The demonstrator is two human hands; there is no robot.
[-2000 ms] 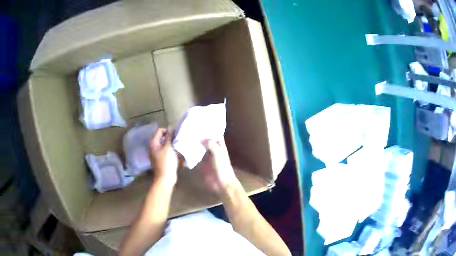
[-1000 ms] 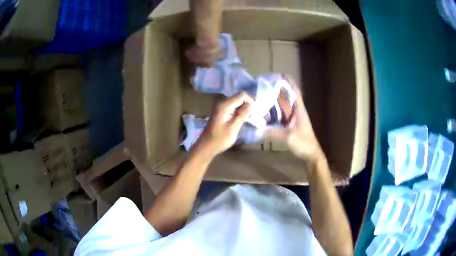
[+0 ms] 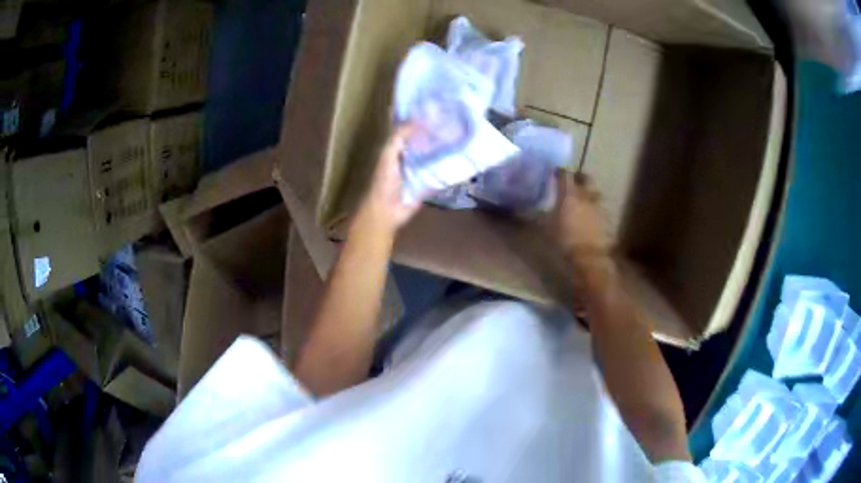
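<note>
My left hand [image 3: 391, 184] grips a wrapped unit [image 3: 436, 118] in a whitish bag, held up over the carton's near left part. My right hand [image 3: 581, 222] is blurred inside the carton, at the right edge of another wrapped unit [image 3: 527, 168]; I cannot tell if it grips it. A further wrapped unit [image 3: 498, 68] lies beyond the held one, partly hidden by it. The brown carton [image 3: 703, 179] is open and tilted in view, its far side cut off by the top edge.
The green bench [image 3: 831, 179] stands right of the carton, with clear blister trays [image 3: 814, 330] at its near end. Brown cartons [image 3: 61, 212] are stacked at the left, with an open carton [image 3: 236, 292] beside my left arm. A blurred pale thing shows at the top right.
The view has swung, so the carton sits further up and right. The other person's arm has left the picture. My hands have moved apart, the left one lifting a wrapped unit.
</note>
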